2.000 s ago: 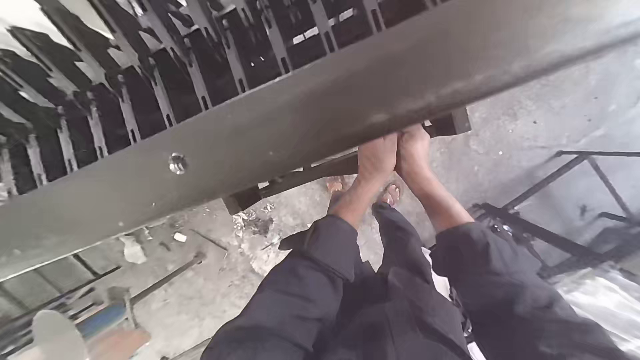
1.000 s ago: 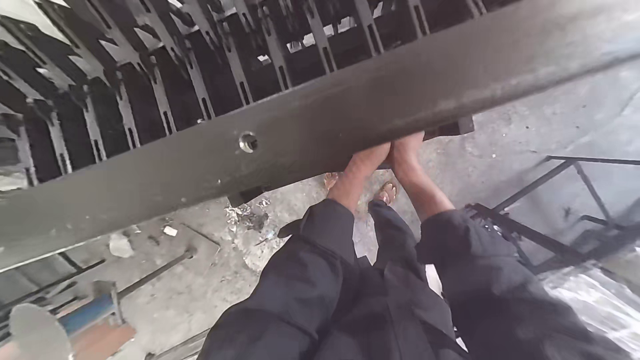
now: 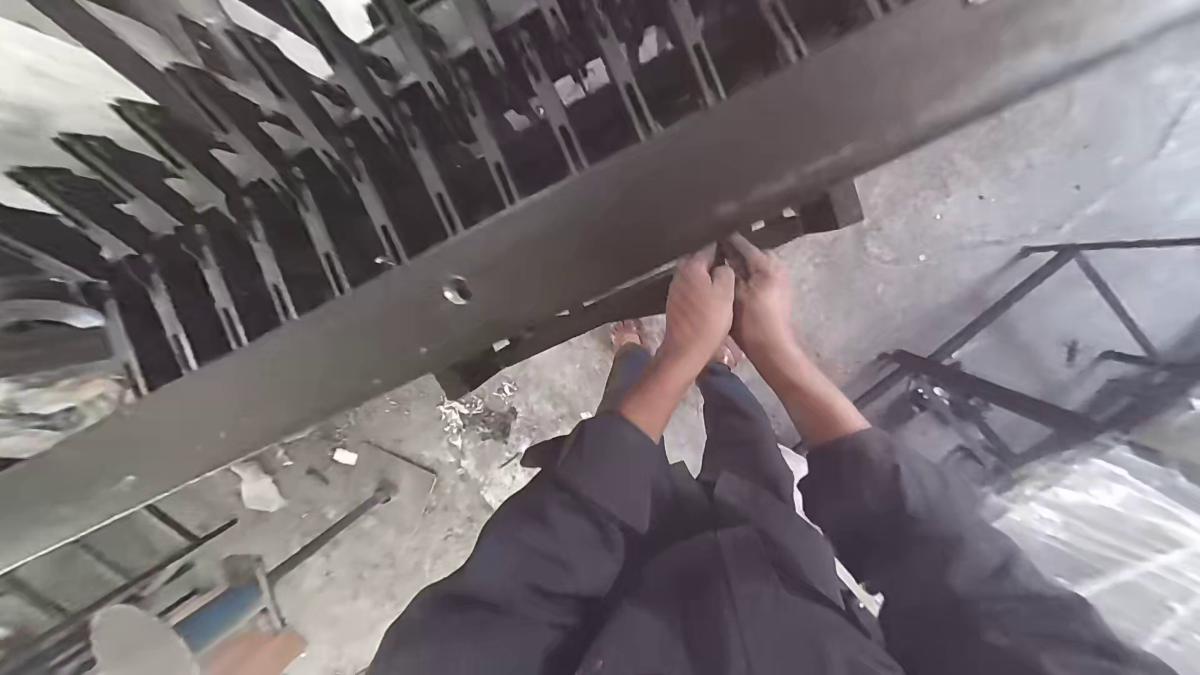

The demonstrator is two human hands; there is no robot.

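Observation:
A long dark metal beam (image 3: 581, 225) with a round hole crosses the view diagonally. Rows of slotted metal strips (image 3: 441, 192) stand behind it. Below its near edge runs a dark metal bar with small square holes (image 3: 628, 302). My left hand (image 3: 698, 305) and my right hand (image 3: 761, 295) are side by side at this bar, thumbs and fingers bent close together by the beam's underside. Whether a small part lies between the fingertips cannot be told.
Black metal frames (image 3: 998, 389) stand on the floor at right, near clear plastic sheeting (image 3: 1116, 544). At lower left are a rod (image 3: 328, 534), a blue object (image 3: 217, 614) and part of another person's hand (image 3: 255, 652). Scraps litter the concrete floor (image 3: 394, 487).
My hands, partly hidden under the beam's edge a second ago, now show more fully with bent fingers. The beam's hole appears farther right than two seconds ago.

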